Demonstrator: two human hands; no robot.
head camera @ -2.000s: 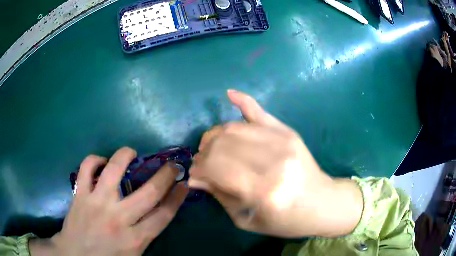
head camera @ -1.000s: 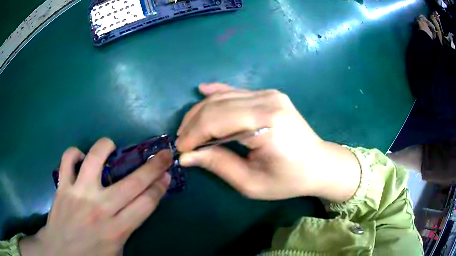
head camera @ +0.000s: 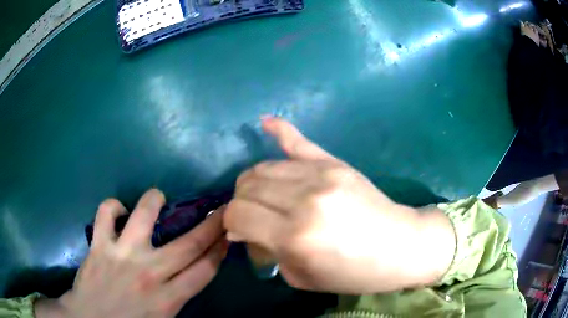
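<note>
A dark phone housing [head camera: 187, 212] lies on the green surface at the lower left, mostly covered by my hands. My left hand [head camera: 140, 267] lies over it, its fingers spread across and holding it down. My right hand [head camera: 324, 227] is closed at the housing's right end, with its fingers curled under and one digit sticking out at the upper left. A small shiny metal bit shows below the right palm; it fits the tweezers, mostly hidden. The right fingertips and what they touch are hidden.
A second dark housing with a white dotted sheet [head camera: 151, 17] lies at the top left, cut off by the edge. A pale speckled strip [head camera: 34, 45] curves around the upper left. A person in dark clothing [head camera: 540, 118] is at the right, beyond the green surface [head camera: 398, 118].
My right hand has rolled over, hiding the tweezers that showed between its fingers. My left hand and the housing under it sit slightly lower and further right in view.
</note>
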